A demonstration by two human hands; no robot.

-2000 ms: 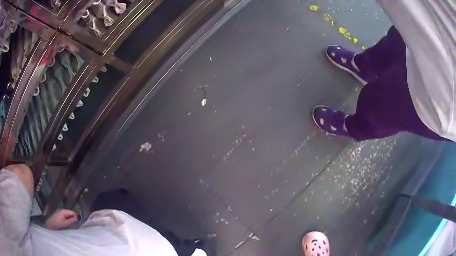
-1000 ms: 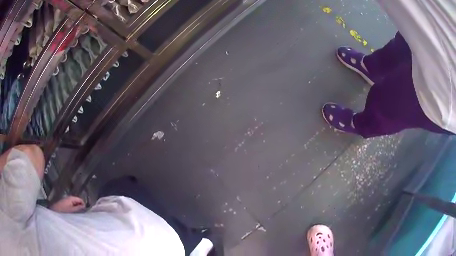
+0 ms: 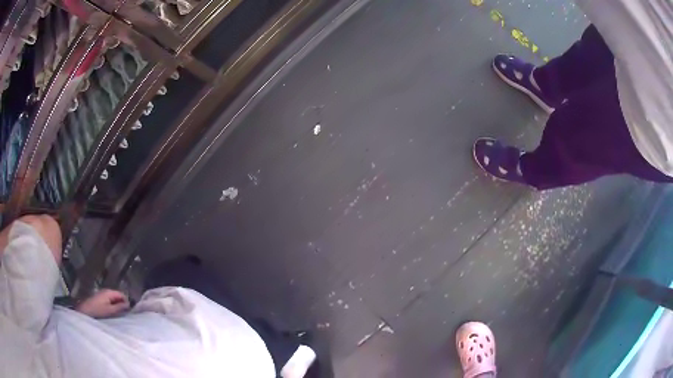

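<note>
Neither of my hands is in view. A large metal rack with curved-looking brown and shiny rails (image 3: 184,116) fills the upper left. Rows of gathered grey-green cloth pieces (image 3: 96,111) hang between its rails, with small pale loops along their ends. A bright red patch (image 3: 87,60) shows on the rack near the cloth. Bluish cloth (image 3: 13,140) is at the far left edge, partly cut off.
A person in a white top (image 3: 170,336) is at the lower left, a bare arm against the rack. Another person in purple trousers (image 3: 572,133) stands at right. A pink clog (image 3: 476,348) is at the bottom. A teal bin (image 3: 627,317) is lower right. Pale scraps (image 3: 229,193) lie on the floor.
The view has shifted slightly, so the rack and the person at lower left sit a little differently in the picture. The pink clog shows higher and more fully. Both people keep nearly the same pose.
</note>
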